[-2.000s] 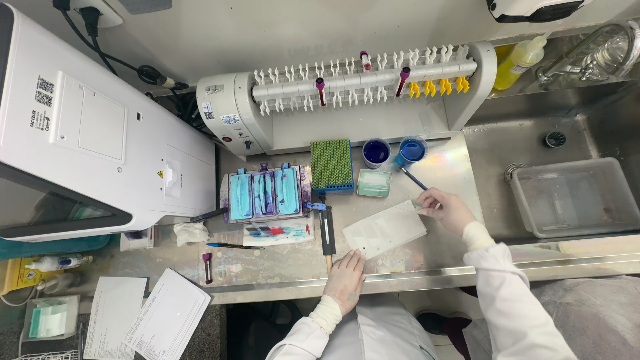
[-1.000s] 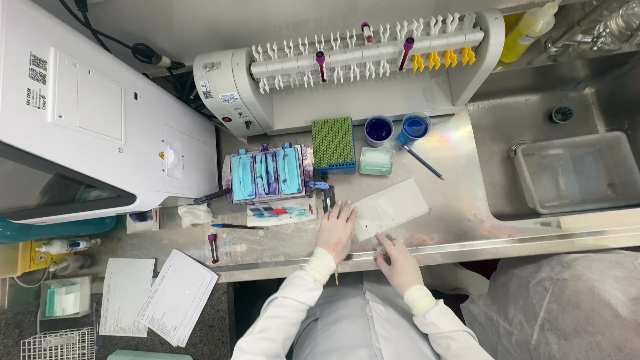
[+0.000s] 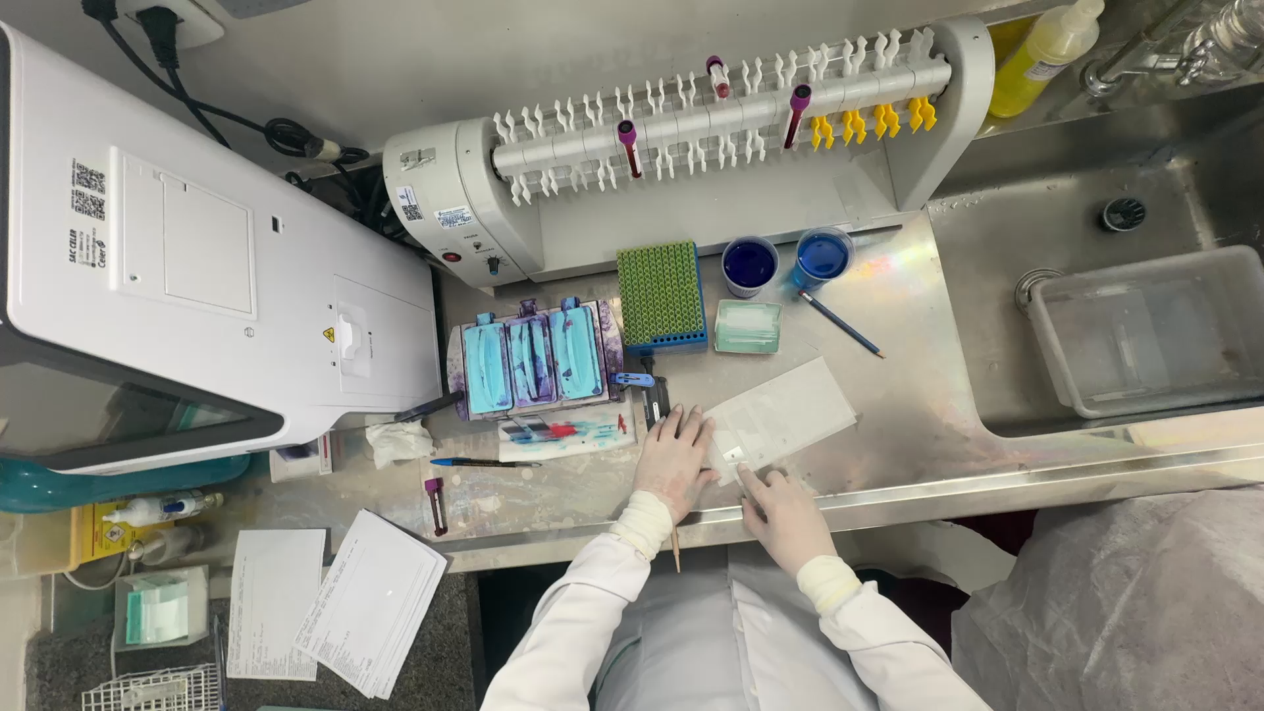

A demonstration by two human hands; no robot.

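Note:
My gloved left hand [image 3: 674, 464] lies at the left edge of a white sheet [image 3: 790, 410], fingers resting near a black-handled tool [image 3: 655, 400]. At the sheet's lower edge, my gloved right hand [image 3: 780, 513] touches it with a fingertip, beside what looks like a glass slide [image 3: 736, 456]. A thin wooden stick [image 3: 675, 549] shows under my left wrist; whether that hand holds it I cannot tell. Above the sheet are a box of glass slides [image 3: 748, 327], a pencil [image 3: 841, 324] and two cups of blue liquid [image 3: 750, 265] [image 3: 823, 257].
A blood tube rotator [image 3: 721, 118] stands at the back. Left of my hands are a green-topped rack [image 3: 660, 294], a stained staining tray [image 3: 533, 360], a pen [image 3: 486, 463], a capped blood tube [image 3: 435, 506] and papers [image 3: 373, 602]. A sink holding a plastic tub [image 3: 1155, 331] is right; a person's gown [image 3: 1116, 602] shows below it.
My right hand has moved from the sheet's right end, near the pencil, to its lower edge. My left hand has moved up to its left side. The view has come closer.

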